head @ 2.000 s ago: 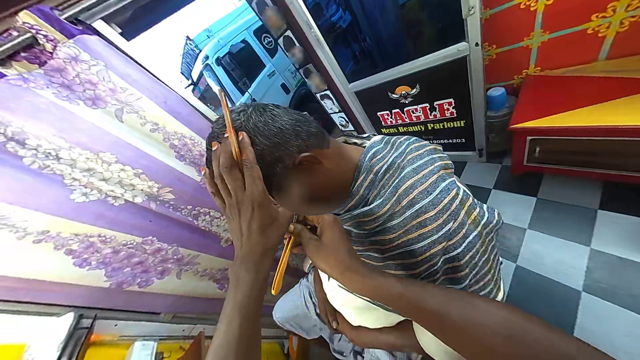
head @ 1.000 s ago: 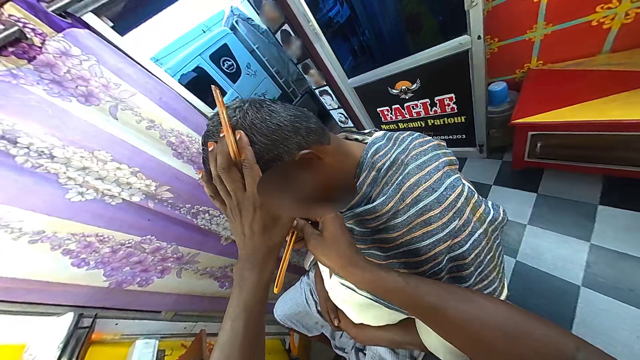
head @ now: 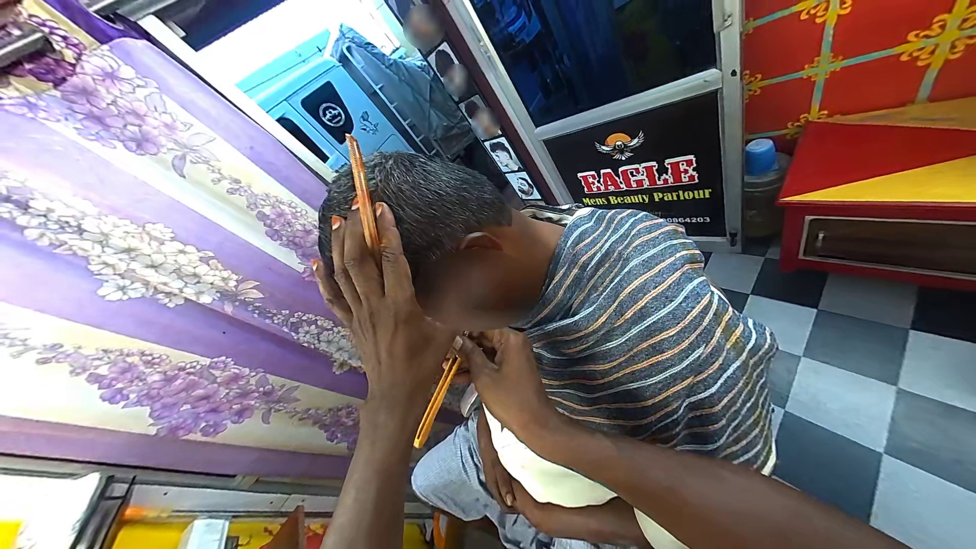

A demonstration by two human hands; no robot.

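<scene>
My left hand (head: 381,293) lies spread against the front of a seated person's head (head: 427,206), with an orange comb (head: 363,194) held between its fingers and pointing up. Near the person's lower face, my right hand (head: 507,374) grips an orange-handled straight razor (head: 437,402); the handle slants down and left from the fingertips. The razor's blade is hidden by my hands. The person wears a striped shirt (head: 648,328) and leans forward, forearms together over the lap. A pale cloth (head: 534,465) lies below my right forearm.
A purple floral curtain (head: 175,267) hangs at the left. Behind the person stands a framed glass door (head: 637,99). A red and yellow cabinet (head: 877,171) and a blue-capped container (head: 762,183) stand at the right on a checkered floor (head: 846,381). A counter (head: 259,526) edges the bottom left.
The blue vehicle outside the window shows a different part of its side than before. Both hands stay at the person's head and face, holding the same things.
</scene>
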